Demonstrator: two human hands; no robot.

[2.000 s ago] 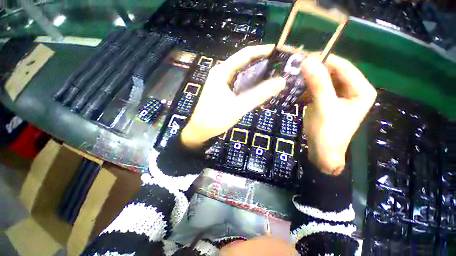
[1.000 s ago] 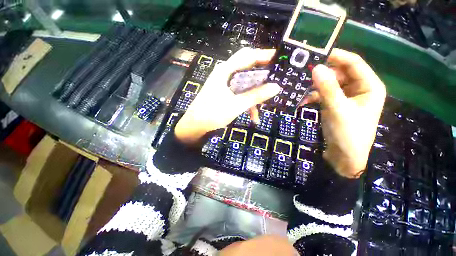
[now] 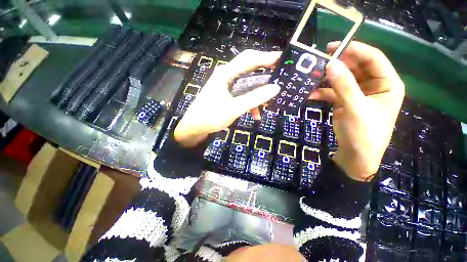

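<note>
A front housing (image 3: 334,26) with a pale gold-edged open window is held up above the filled tray. A black keypad (image 3: 295,82) with white digits, green and red call marks and a silver navigation key sits in its lower part. My left hand (image 3: 230,97) grips its lower left side, thumb on the front. A pale greyish item, perhaps loose keypads, shows in my left palm. My right hand (image 3: 361,102) grips its right side by the red mark. The filled blister tray (image 3: 246,173) below holds rows of phone fronts with yellow-edged windows.
Stacked black trays (image 3: 110,71) are at left, with a loose keypad (image 3: 148,111) beside them. A glossy black blister tray (image 3: 415,189) is at right. An open carton (image 3: 92,199) stands low at left. A cardboard sheet (image 3: 25,69) lies far left. A green strip (image 3: 415,84) runs behind.
The housing has turned from a blurred tilt to face me, with its digits now readable. It has since leaned slightly right at the top. Both hands stay on it.
</note>
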